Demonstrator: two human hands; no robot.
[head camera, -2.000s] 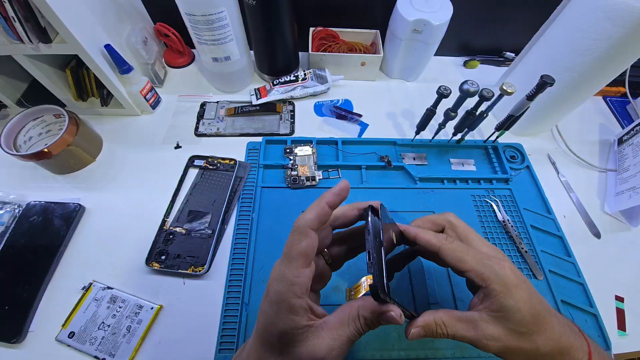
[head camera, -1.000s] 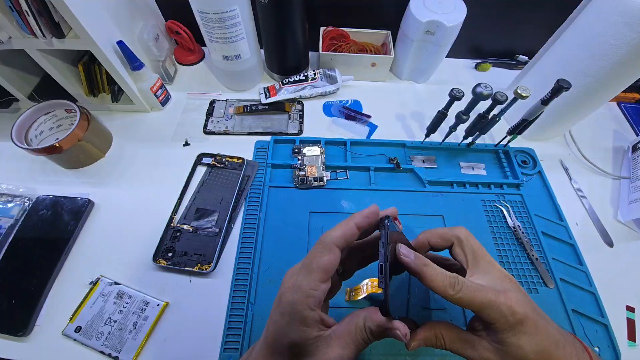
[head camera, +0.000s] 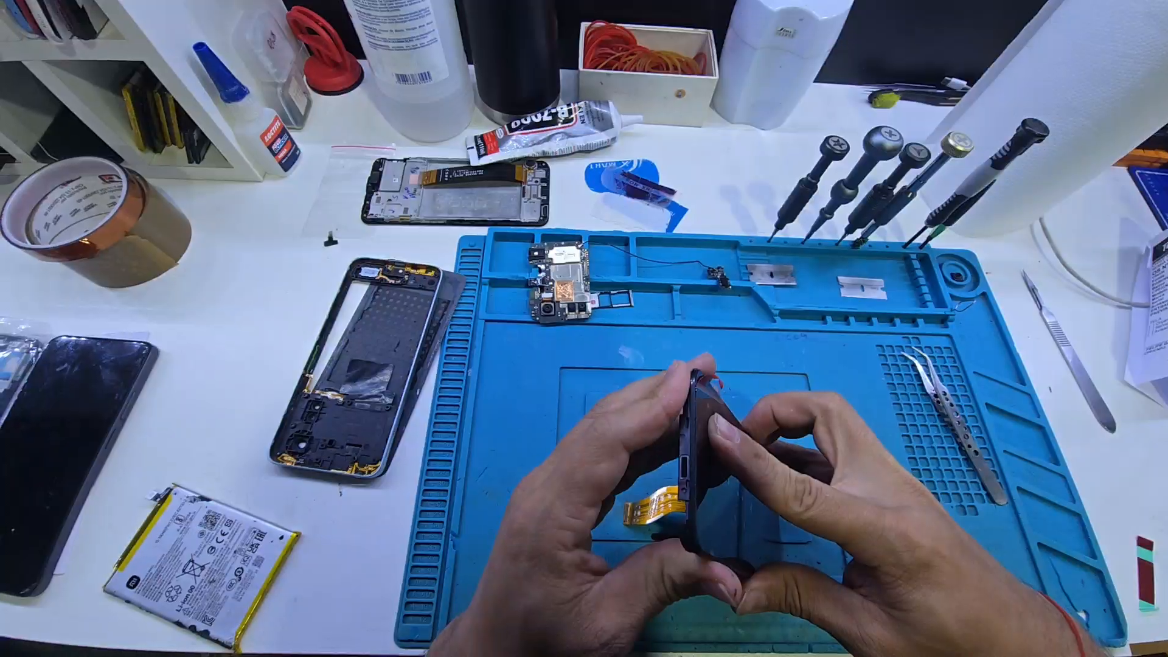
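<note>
Between my two hands a dark phone display assembly (head camera: 701, 456) stands edge-on over the blue silicone repair mat (head camera: 493, 547). My left hand (head camera: 602, 502) grips its left side, fingers at the top edge and thumb at the bottom. My right hand (head camera: 849, 493) has a fingertip on its right face and the thumb at its lower corner. An orange flex cable (head camera: 654, 507) sticks out to the left from it. A phone logic board (head camera: 561, 283) lies in the mat's upper left tray. The assembly's left face is mostly hidden.
Left of the mat lie a phone mid-frame (head camera: 365, 365), a battery (head camera: 201, 566) and a black phone (head camera: 68, 456). Curved tweezers (head camera: 958, 424) rest on the mat's right side, with a scalpel handle (head camera: 1072, 360) beyond. Several precision screwdrivers (head camera: 881, 192) stand at the back; a glue tube (head camera: 552, 132) lies behind.
The assembly has turned slightly between my hands, its right face now showing more than one second ago. Both hands still grip it.
</note>
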